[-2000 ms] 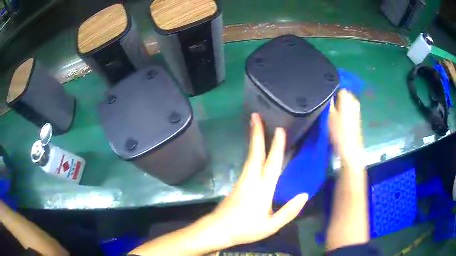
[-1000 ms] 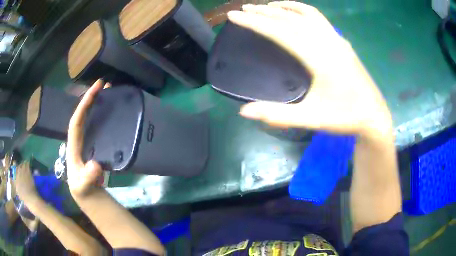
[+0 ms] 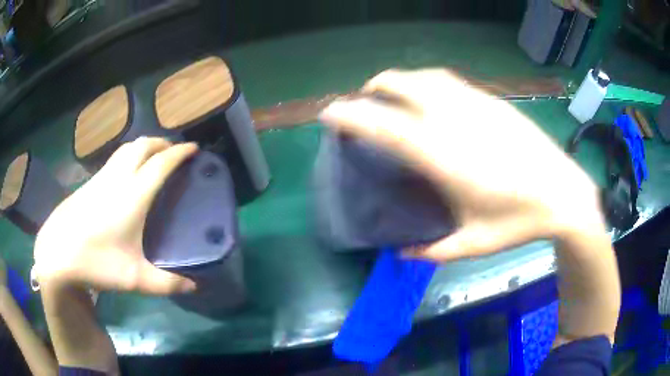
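A dark grey speaker unit (image 3: pixel 198 209) stands with its base plate and rubber feet up at the left. My left hand (image 3: pixel 103 228) grips its base end from the left, fingers behind and thumb in front. A second dark grey unit (image 3: pixel 375 194) is at the middle, blurred. My right hand (image 3: pixel 492 169) is shut around its upper end from the right and hides much of it. A bright blue cloth (image 3: pixel 386 308) hangs below this unit and over the bench's front edge; whether the right hand also holds it cannot be told.
Wood-topped units (image 3: pixel 195 94) stand at the left and back left on the green bench (image 3: pixel 294 294). A small white bottle (image 3: pixel 589 95) and a black headset or cable loop (image 3: pixel 621 209) lie at the right. A blue stool (image 3: pixel 540 334) is below. A person's forearm shows lower left.
The view has shifted. My left hand now covers more of the left unit, which is more upright. The right unit has turned in my right hand. The cloth hangs further left in the picture.
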